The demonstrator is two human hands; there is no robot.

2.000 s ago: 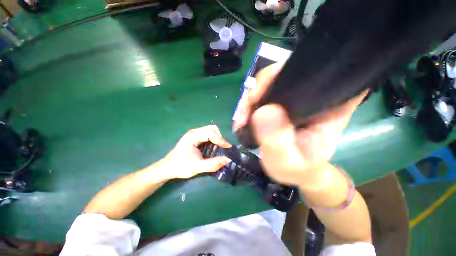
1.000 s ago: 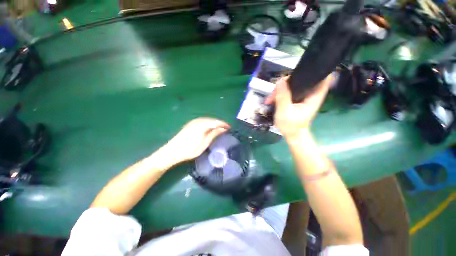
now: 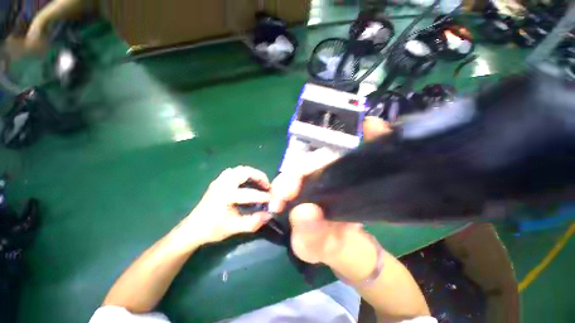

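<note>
My right hand is closed around the electric screwdriver, a thick black blurred cylinder that looms close to the camera. Its tip points at the work and is hidden by my fingers. My left hand grips a black fan part on the green bench, close against my right fingers. Most of the part is hidden behind both hands, so whether it is the cage or the clip cannot be told. The white screw feeder with blue sides stands just behind my hands.
Black fans with pale blades stand at the back and back right. More black fan parts lie at the left edge. A large carton stands at the back. An open parts carton is at lower right. Another person's arm shows at top left.
The screwdriver has come from above the feeder down to the work in my left hand. The fan's pale blades, visible face up a second ago, are now out of sight. The view has shifted.
</note>
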